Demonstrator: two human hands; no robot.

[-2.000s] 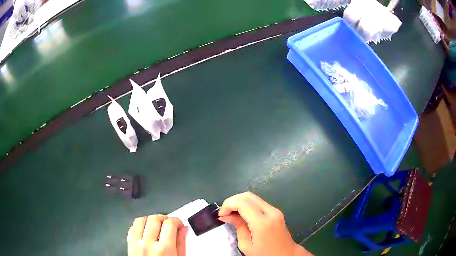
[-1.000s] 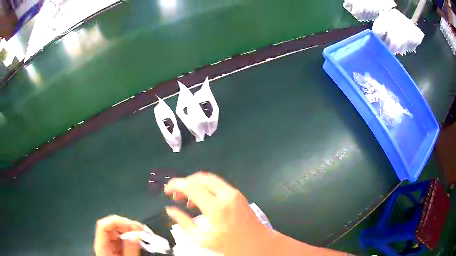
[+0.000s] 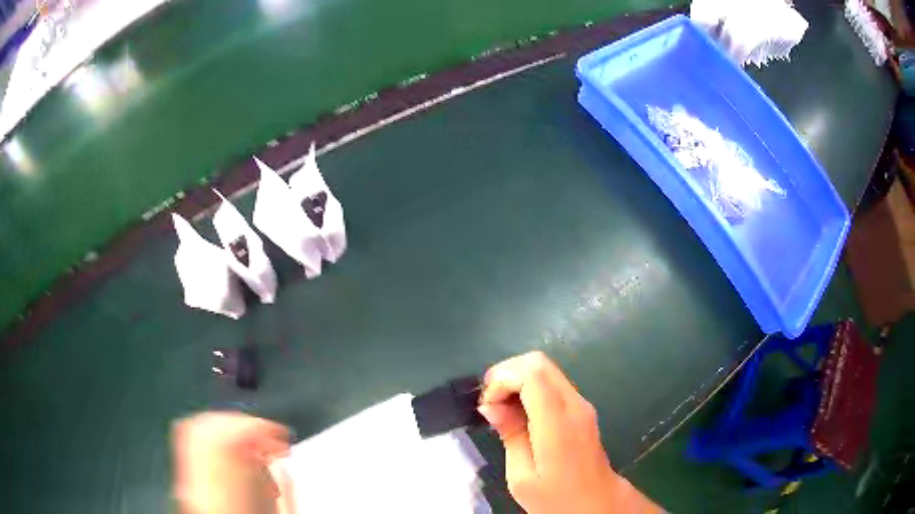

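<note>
My right hand holds a black power adapter by its right end, over the upper right corner of the white paper sleeves. My left hand is blurred at the left edge of the sleeves; its fingers are unclear. Another black adapter lies on the green bench with metal pins pointing left. Several filled sleeves stand beyond it, points up, black showing in some openings. The leftmost standing sleeve shows no black block.
A large blue tray at the right holds shiny clear pieces. White jagged stacks stand beyond it. A blue stool with a dark red seat is at lower right. A cardboard carton is at the right edge.
One more sleeve stands at the left end of the group. One adapter fewer lies on the bench than two seconds ago. My right hand has drawn back from the bench adapters and holds an adapter.
</note>
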